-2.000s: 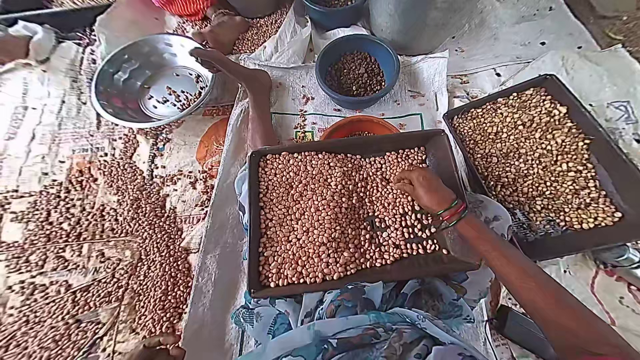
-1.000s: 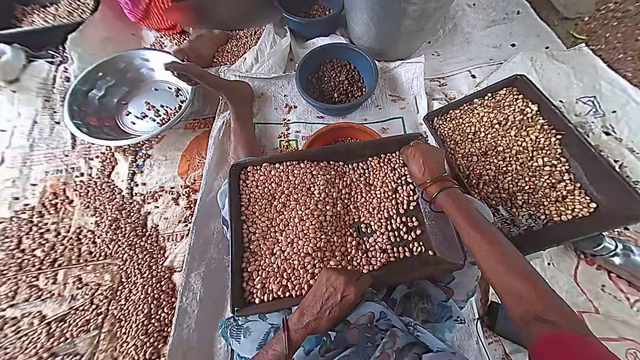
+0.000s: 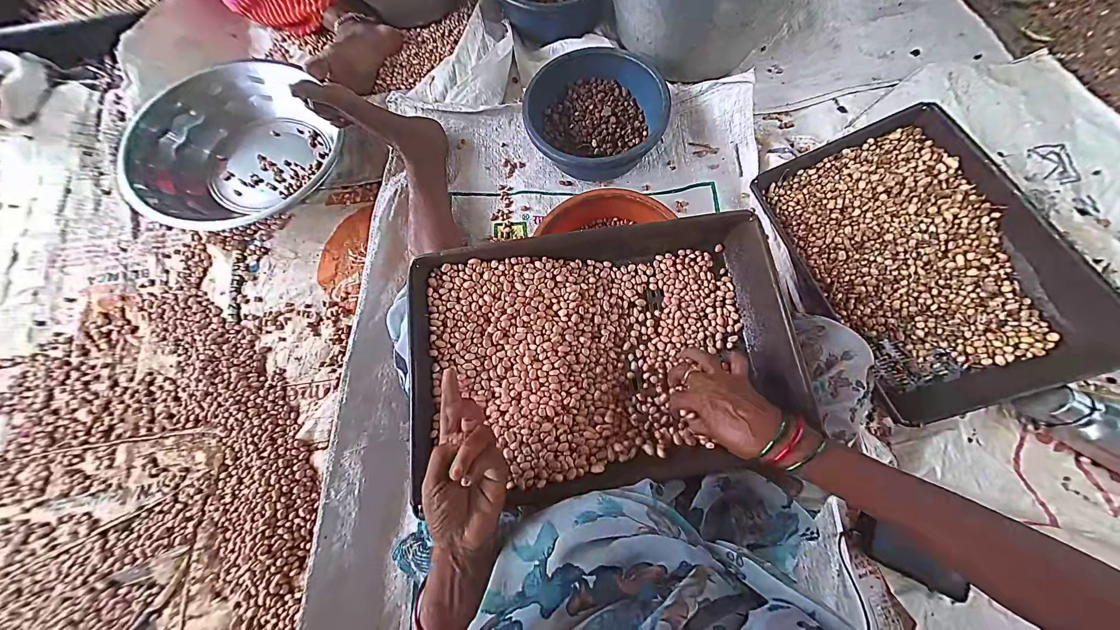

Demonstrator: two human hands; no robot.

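Note:
A dark rectangular tray [image 3: 783, 341] rests tilted on my lap, over patterned cloth. Reddish-brown nuts or seeds [image 3: 534, 350] cover most of its floor, with part of the right side bare. My right hand [image 3: 722, 402], wearing green and red bangles, lies among the seeds at the tray's lower right, fingers bent down; whether it pinches any is hidden. At the tray's lower left corner is my left hand [image 3: 468, 477], its index finger pointing up and the other fingers curled, with nothing visible in it.
Right of my tray lies another dark tray [image 3: 1085, 328] with paler seeds. Beyond mine stand an orange bowl [image 3: 612, 206] and a blue bowl [image 3: 538, 101] holding darker pieces. A steel basin [image 3: 144, 166] is at upper left, near another person's foot [image 3: 354, 57]. Seeds [image 3: 254, 455] spread over sacking at left.
My right hand has moved from the tray's upper right down to its lower right. My left hand, earlier at the tray's near edge with fingers over the seeds, is now at the lower left corner.

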